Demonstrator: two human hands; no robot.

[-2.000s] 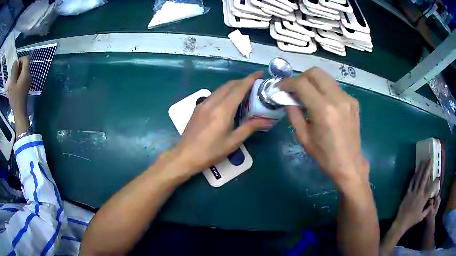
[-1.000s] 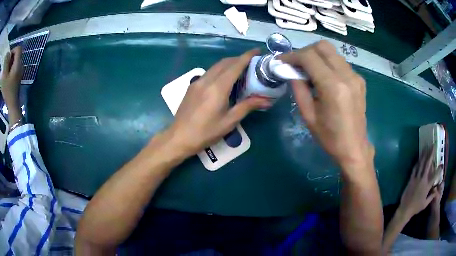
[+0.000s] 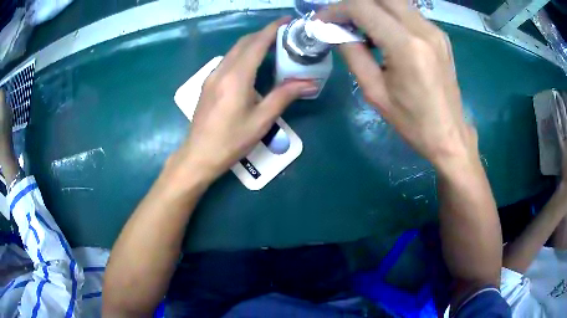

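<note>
A white solvent dispenser [image 3: 303, 65] with a silver top stands near the bench's far side, its round metal lid tipped open at the frame's top edge. My left hand [image 3: 239, 102] is around the dispenser's left side, thumb across its front. My right hand [image 3: 404, 68] pinches a white wiping cloth [image 3: 332, 32] at the dispenser's silver top. A flat white front cover [image 3: 264, 163] with a black label and a round opening lies on the bench, partly hidden under my left hand.
The dark-green bench [image 3: 348, 180] has a pale metal rail [image 3: 133, 26] along its far edge. At left are a neighbour's striped sleeve [image 3: 38, 230] and a white-gridded dark panel [image 3: 22, 93]. At right a neighbour's arm [image 3: 539, 214] reaches to a white cover [image 3: 547, 133].
The view has shifted, so the bench things sit higher and the stacked covers have left the picture. My hands still hold the dispenser and the cloth at its top.
</note>
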